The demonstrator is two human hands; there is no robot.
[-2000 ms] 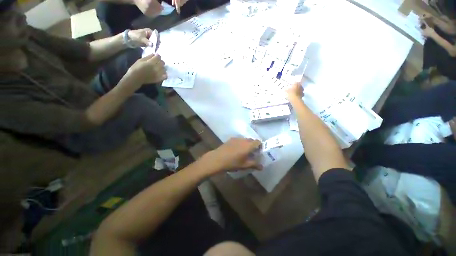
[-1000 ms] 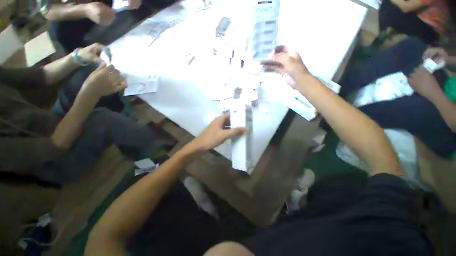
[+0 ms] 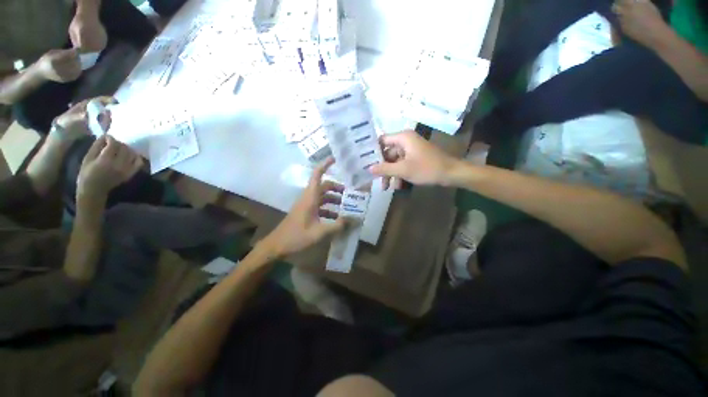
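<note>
My right hand (image 3: 405,159) holds a pale printed strip (image 3: 348,133), with rows of dark print, by its right edge. Its contents are unclear. My left hand (image 3: 307,217) holds a narrow white carton (image 3: 343,246) with small dark print near its upper end. The strip's lower end meets or overlaps the carton's upper end; whether it is inside cannot be told. Both are held over the table's near corner.
White cartons (image 3: 287,31) are piled on the white table (image 3: 256,174) ahead. Overlapping white printed pieces (image 3: 441,87) lie at its right side. A loose sheet (image 3: 174,145) lies left. Other people's hands (image 3: 109,167) work at left. White plastic bags (image 3: 594,151) are at right.
My right hand has brought the printed strip from the far pile down to the carton in my left hand. The view has shifted, with the table now further left.
</note>
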